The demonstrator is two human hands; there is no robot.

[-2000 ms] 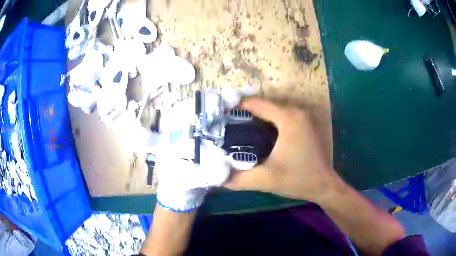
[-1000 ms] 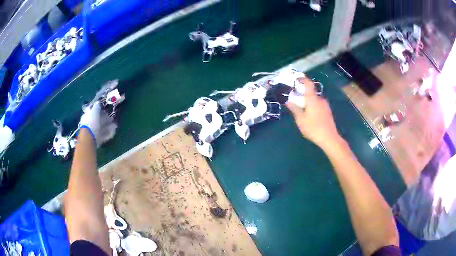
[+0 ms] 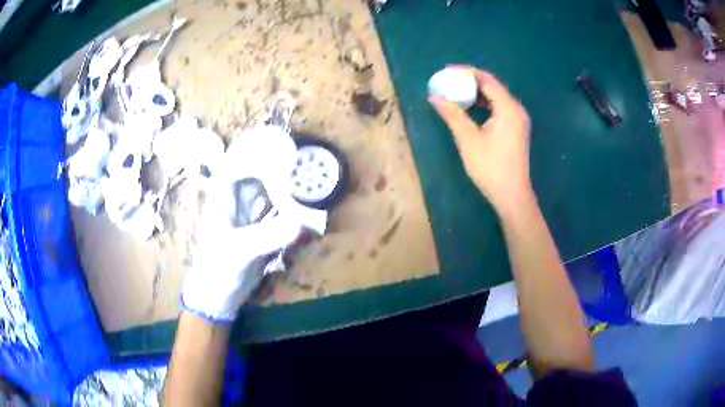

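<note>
My left hand [image 3: 219, 258], in a white knit glove with a blue cuff, is closed on a white and grey motorcycle body [image 3: 253, 199] above the cardboard. Its black wheel with a pale, holed hub [image 3: 315, 175] faces up at its right side. A small red piece shows at its lower edge. Glove and white body blur together, so the finger edges are unclear. My bare right hand [image 3: 497, 143] holds the white glue bottle [image 3: 453, 87] between thumb and fingers over the green bench. The bottle's nozzle is not visible.
White side covers [image 3: 127, 151] lie piled on the stained cardboard [image 3: 318, 71] at left. A blue crate [image 3: 36, 199] stands at the far left, with silvery parts [image 3: 127, 389] below it. A small dark tool [image 3: 598, 101] lies on the green bench. Another brown sheet [image 3: 692, 159] with parts is at right.
The view has swung back from the belt and row of units to the cardboard. My left hand now holds a body near me. My right hand has left the row and taken the glue bottle.
</note>
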